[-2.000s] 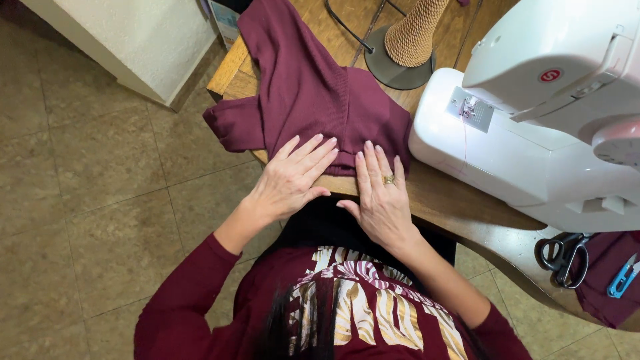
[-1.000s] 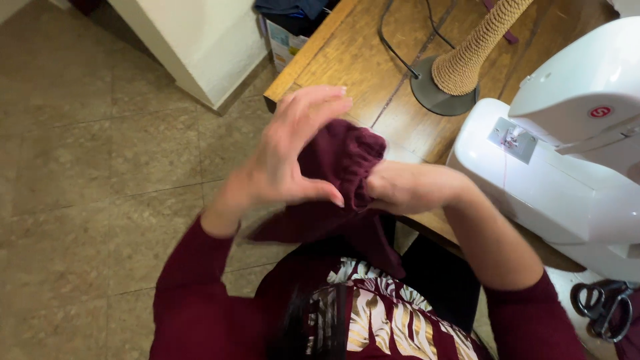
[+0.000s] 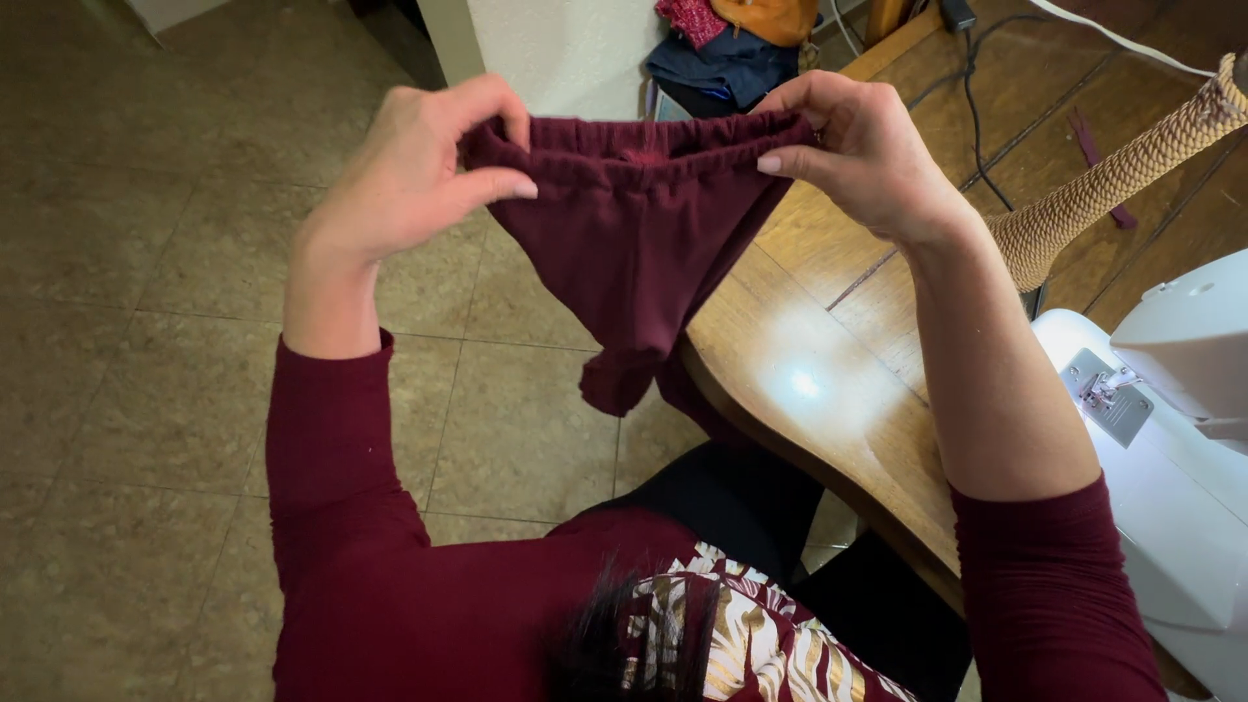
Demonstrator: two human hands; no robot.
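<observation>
Small maroon fabric pants (image 3: 624, 244) with a gathered elastic waistband hang in the air between my hands, in front of the wooden table's corner. My left hand (image 3: 419, 161) grips the waistband's left end, fingers inside the opening and thumb on the outer front. At the other end, my right hand (image 3: 858, 156) holds the band between thumb and fingers. The waistband is spread wide, so its far inner side shows. Below, the legs dangle bunched, partly behind the table edge. A white sewing machine (image 3: 1160, 487) with its needle area lit stands at the right.
A rope-wrapped stand (image 3: 1092, 205) leans across the wooden table (image 3: 829, 341), with a black cable (image 3: 978, 136) and a maroon fabric scrap (image 3: 1097, 171) near it. Folded dark cloth (image 3: 721, 68) and an orange item (image 3: 770, 18) lie beyond the far corner, by a white wall.
Two seconds ago the maroon garment lay flat on the table under both hands. It is now lifted and its waistband is stretched between them. The view has shifted noticeably.
</observation>
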